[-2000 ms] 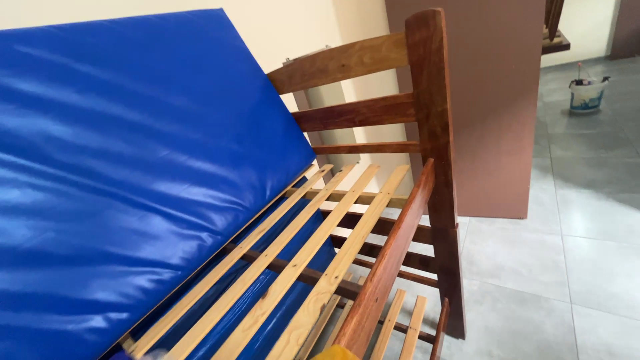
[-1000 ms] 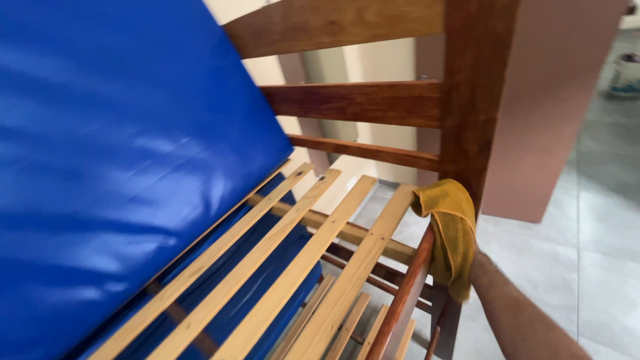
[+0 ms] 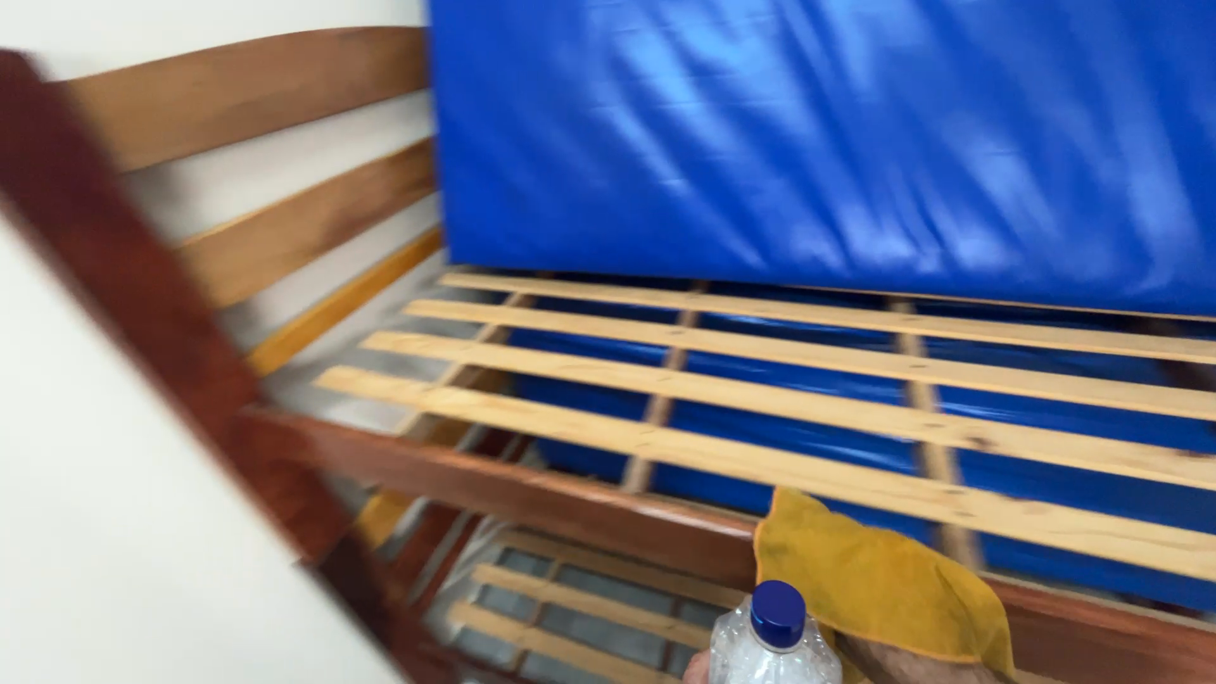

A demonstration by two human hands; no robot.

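Observation:
My right hand (image 3: pixel 917 662) is mostly hidden under a mustard-yellow cloth (image 3: pixel 879 579), which drapes over the reddish-brown side rail (image 3: pixel 532 484) of a wooden bunk bed. Just left of the cloth, at the bottom edge, my left hand (image 3: pixel 698 668) holds a clear plastic bottle (image 3: pixel 774 655) with a blue cap; only a bit of that hand shows. Pale wooden slats (image 3: pixel 760 404) run lengthwise behind the rail. A blue vinyl-covered mattress (image 3: pixel 807 142) stands tilted up on its side along the far edge of the slats.
The bed's corner post (image 3: pixel 142 256) and the curved boards of its end (image 3: pixel 275 85) rise at the left. Below the rail lies a lower bunk with bare slats (image 3: pixel 589 603). More blue mattress (image 3: pixel 589 408) shows between the upper slats. A white wall is at lower left.
The view has swung from one end of the bed to another. My right hand and the cloth, near a corner post one second before, are now along the side rail. The bottle has come into view.

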